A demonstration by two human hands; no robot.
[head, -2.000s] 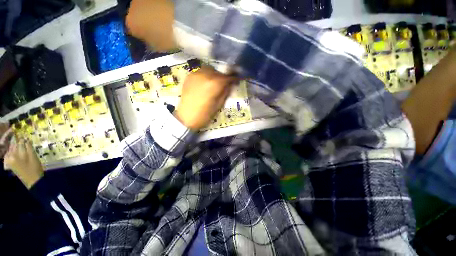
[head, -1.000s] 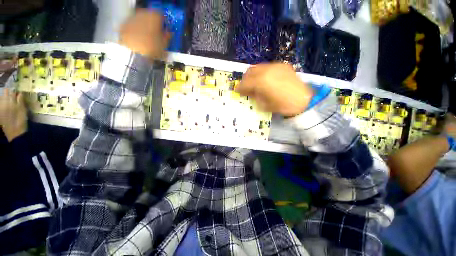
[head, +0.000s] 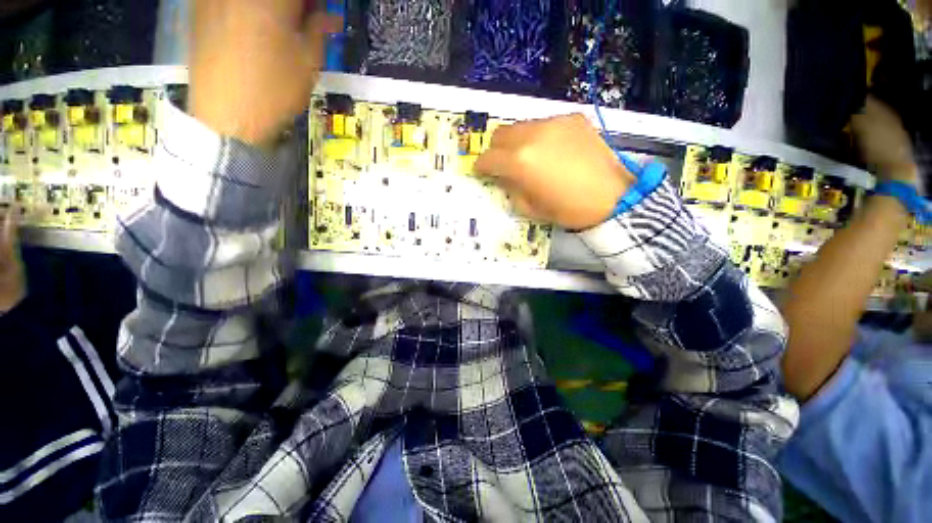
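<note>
A cream-yellow PCB panel (head: 393,225) lies on the conveyor in front of me, with yellow parts (head: 342,136) and black blocks along its far edge. My right hand (head: 557,172), with a blue wrist strap (head: 644,189), is over the panel's far right part. Its fingertips point down at the board by a yellow part; what they hold is hidden. My left hand (head: 250,72) is blurred and reaches past the rail at the bright blue bin (head: 334,36); its fingers are cut off or hidden at the top edge.
Bins of grey components (head: 409,36), blue-violet components (head: 508,43) and small black components (head: 700,77) stand beyond the pale conveyor rail (head: 450,97). More panels lie left (head: 82,143) and right (head: 761,209). A neighbour's arm (head: 843,281) is at right, another's dark striped sleeve (head: 77,409) at left.
My left hand has moved slightly left and up and is cut off more by the top edge. My right hand stays over the panel's right part. The neighbour's right-side arm now reaches farther out.
</note>
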